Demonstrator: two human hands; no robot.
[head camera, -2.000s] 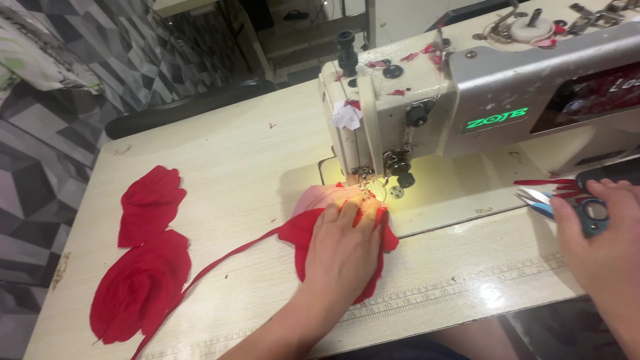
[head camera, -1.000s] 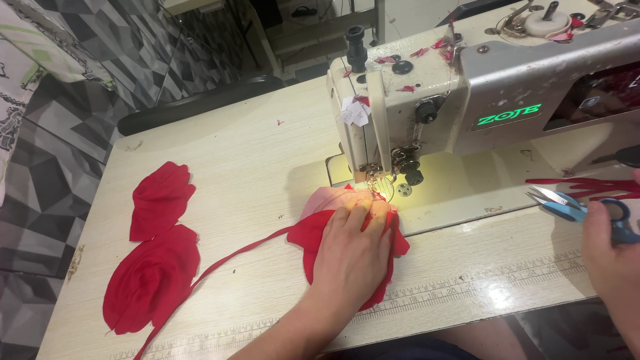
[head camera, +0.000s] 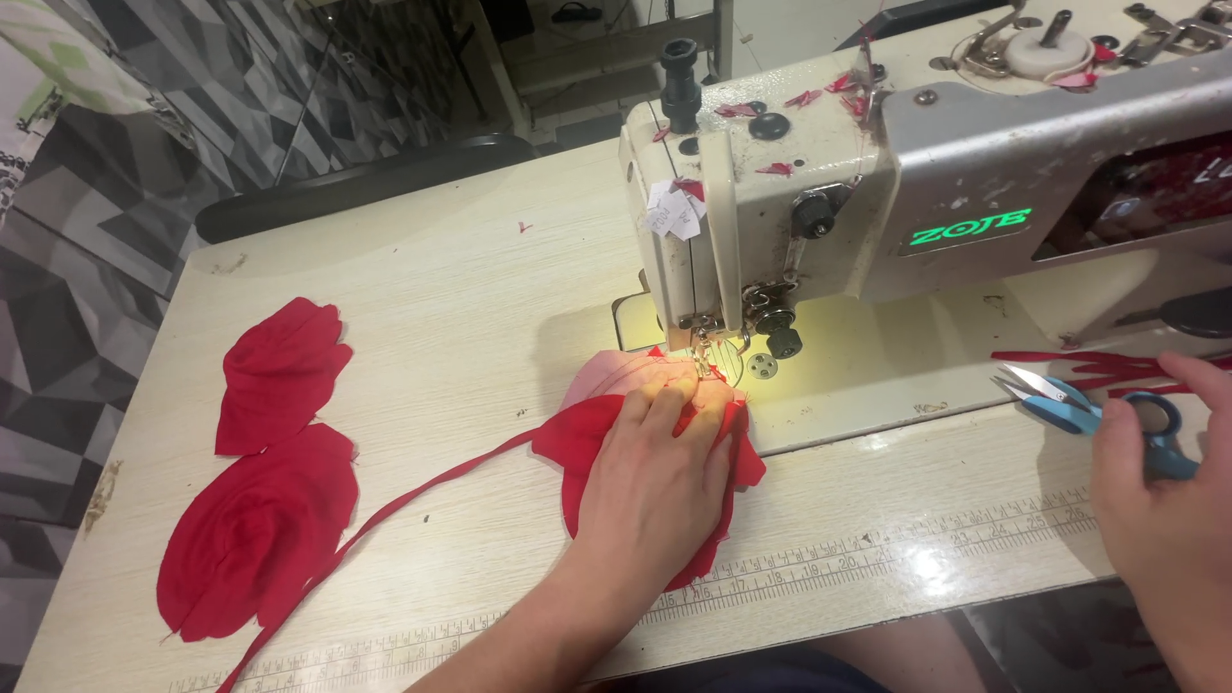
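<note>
My left hand (head camera: 659, 472) lies flat on a red and pink fabric piece (head camera: 587, 433), its fingertips just in front of the lit presser foot (head camera: 705, 358) of the Zoje sewing machine (head camera: 770, 192). A narrow red fabric strip (head camera: 423, 493) runs from that piece to the lower left. Two sewn red fabric pieces, one upper (head camera: 284, 371) and one lower (head camera: 255, 534), lie at the left with their edges touching. At the right, my right hand (head camera: 1165, 491) is at the blue-handled scissors (head camera: 1059, 399), whose blades are apart; whether it grips them is unclear. Red strips (head camera: 1097, 366) lie behind the scissors.
A printed ruler scale (head camera: 770, 573) runs along the front of the pale tabletop (head camera: 433, 318). Red thread and fabric scraps (head camera: 736, 110) lie on the machine head. A black padded bar (head camera: 366, 183) lines the table's back left edge. A knob (head camera: 680, 87) stands atop the machine.
My right hand has shifted a little around the scissors, and its fingers look more spread than before. My left hand stays on the fabric by the presser foot.
</note>
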